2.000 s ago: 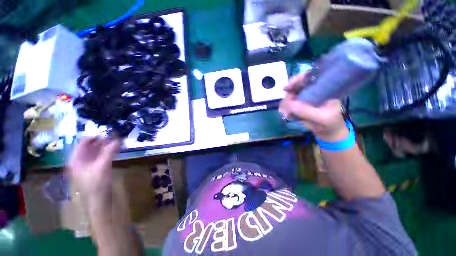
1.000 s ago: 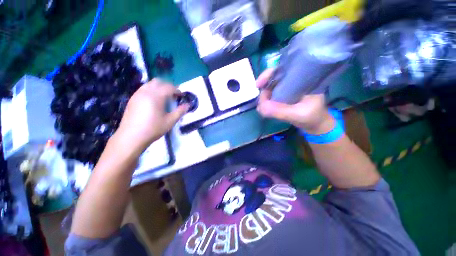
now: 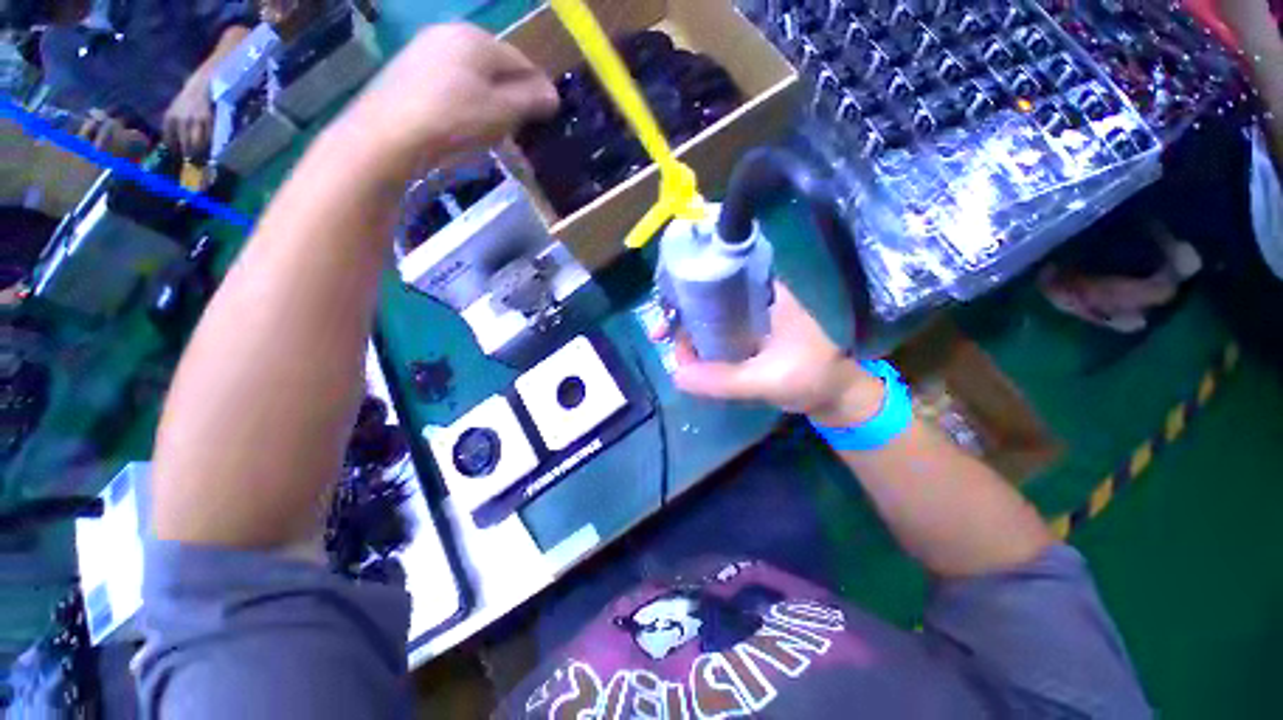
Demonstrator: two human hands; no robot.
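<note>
My right hand (image 3: 767,369), with a blue wristband, grips the grey electric screwdriver (image 3: 718,293), which has a yellow hanger and black cable at its tail. My left hand (image 3: 457,92) is stretched far forward, its fingertips at the left edge of an open cardboard box (image 3: 732,120) of dark parts; whether it holds anything is hidden. The holding fixture (image 3: 563,468) has two white blocks. The left block's hole (image 3: 476,450) shows a dark round piece; the right block (image 3: 598,405) has a smaller dark hole. The screw feeder (image 3: 486,253) stands behind the fixture.
The black housings (image 3: 369,499) lie left of the fixture, partly behind my left arm. Stacked clear plastic trays (image 3: 971,155) are at the far right. A white box (image 3: 113,551) is at the left. A blue hose (image 3: 127,172) crosses upper left, near another person's hand (image 3: 190,120).
My left hand has moved from the left fixture block to the far box. The view has shifted, bringing the cardboard box and trays further in. My right hand still holds the screwdriver, now more upright.
</note>
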